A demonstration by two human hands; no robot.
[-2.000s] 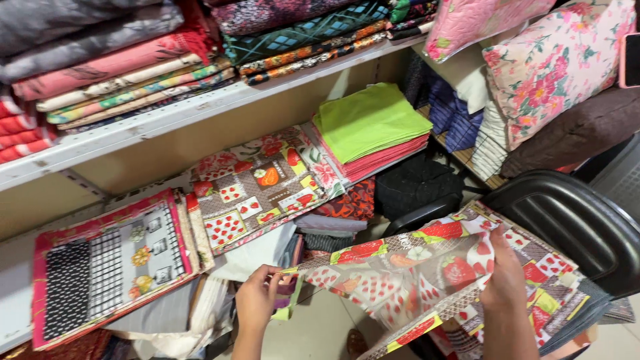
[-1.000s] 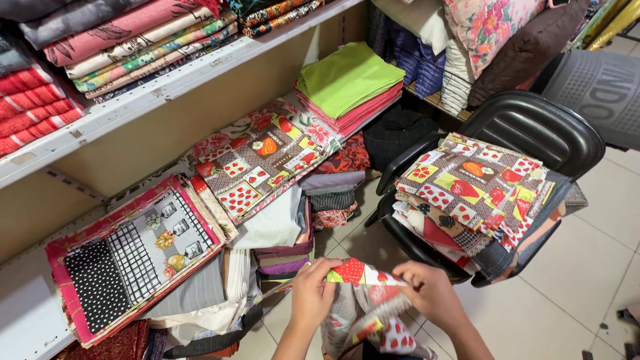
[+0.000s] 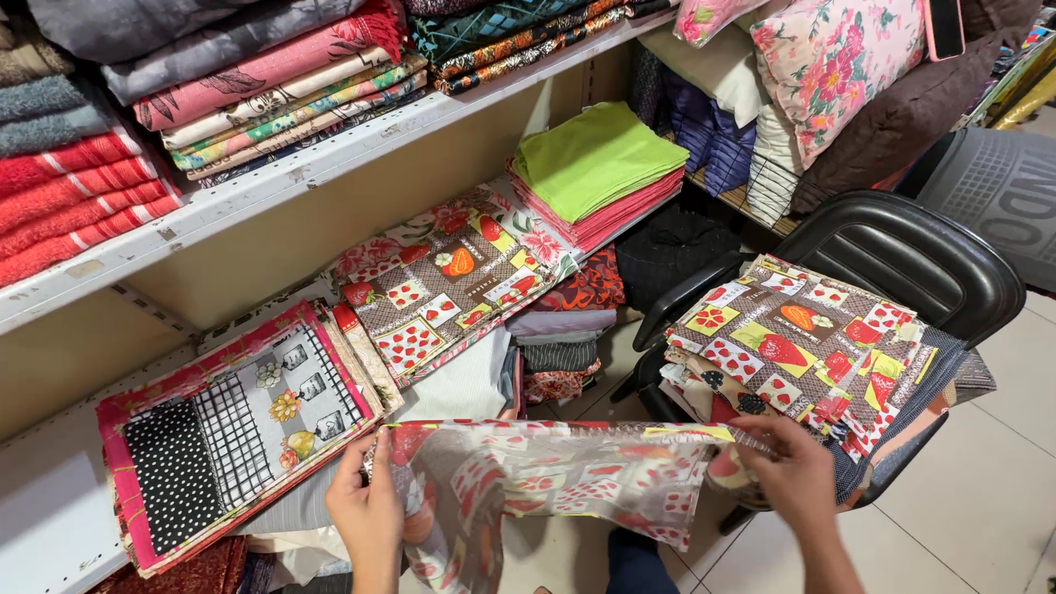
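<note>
A strawberry-print cloth (image 3: 577,478) hangs between my hands, its pale reverse side showing, partly blurred. My left hand (image 3: 367,503) pinches its top corner at the left, and my right hand (image 3: 788,466) grips the opposite end of the top edge. Right of my right hand, a stack of strawberry-print cloths (image 3: 792,330) lies on a black chair (image 3: 916,247). Beyond the held cloth, a folded cloth of matching print (image 3: 454,280) tops a pile on the lower shelf. Nearer on the left lies a pile of cloths with a pink border and a black dotted panel (image 3: 173,470).
Lime green cloths (image 3: 598,161) sit on pink ones at the lower shelf's far end. The metal upper shelf (image 3: 247,198) carries folded towels and fabrics. Cushions, one a floral pillow (image 3: 837,70), fill the back right. More folded fabrics (image 3: 561,355) are stacked beneath the lower shelf.
My hands have moved apart since the one-second-old frame, and the bunched cloth there is now spread between them. In the oldest frame the cloth was held over the chair's stack.
</note>
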